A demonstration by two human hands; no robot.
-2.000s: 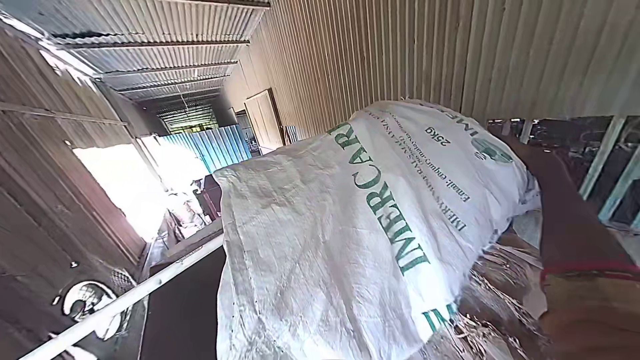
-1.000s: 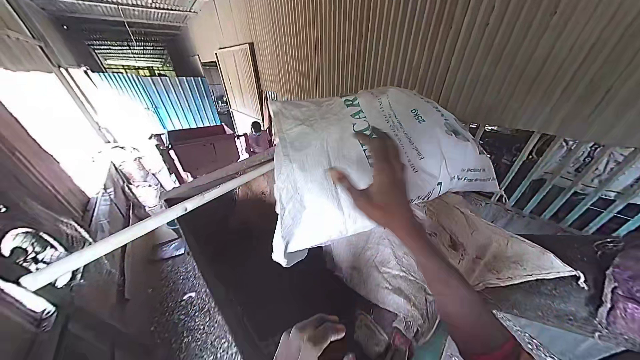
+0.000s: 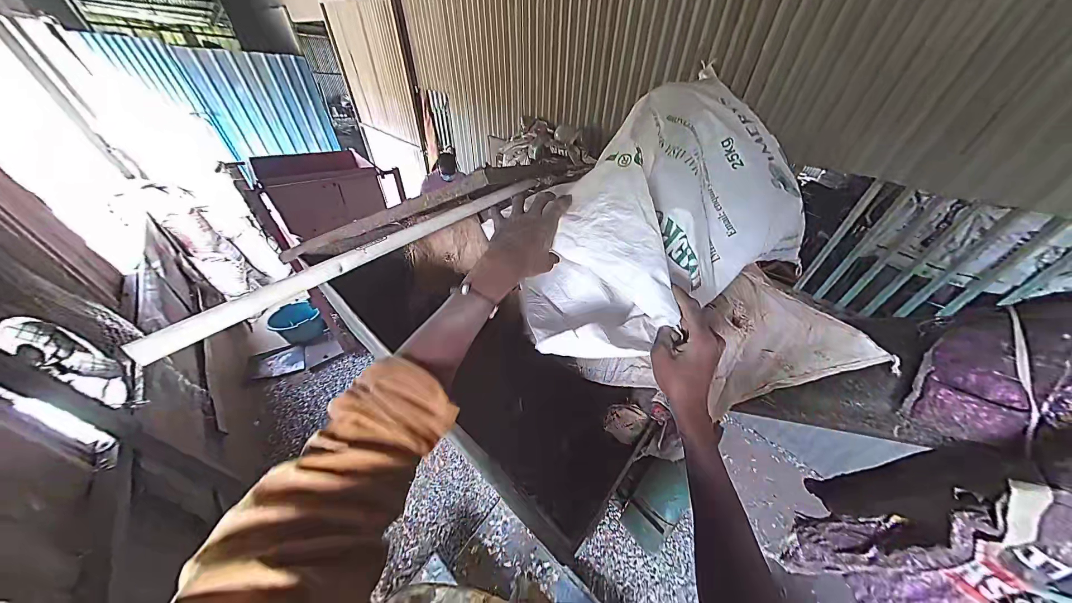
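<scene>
A large white woven sack point(image 3: 712, 184) with green print leans, tied at its upper corner, over a dark hopper or bin. My left hand point(image 3: 528, 234) lies on the left edge of the sack with its fingers spread. My right hand point(image 3: 687, 343) is closed on the sack's lower edge, bunching the cloth. Under the white sack lies a dirtier, beige woven sack point(image 3: 787, 335). The dark inside of the bin point(image 3: 519, 419) shows below both hands.
A long pale bar point(image 3: 335, 280) crosses at the left. Farther back are a red metal container point(image 3: 322, 193), a blue basin point(image 3: 296, 322) and a person point(image 3: 444, 170). Slatted railings point(image 3: 913, 243) and purple sacks point(image 3: 971, 377) stand at the right. Small chips cover the floor point(image 3: 444, 486).
My right hand has gone from lying spread on the sack to gripping its lower edge. My left hand has moved up from the bin onto the sack's left side.
</scene>
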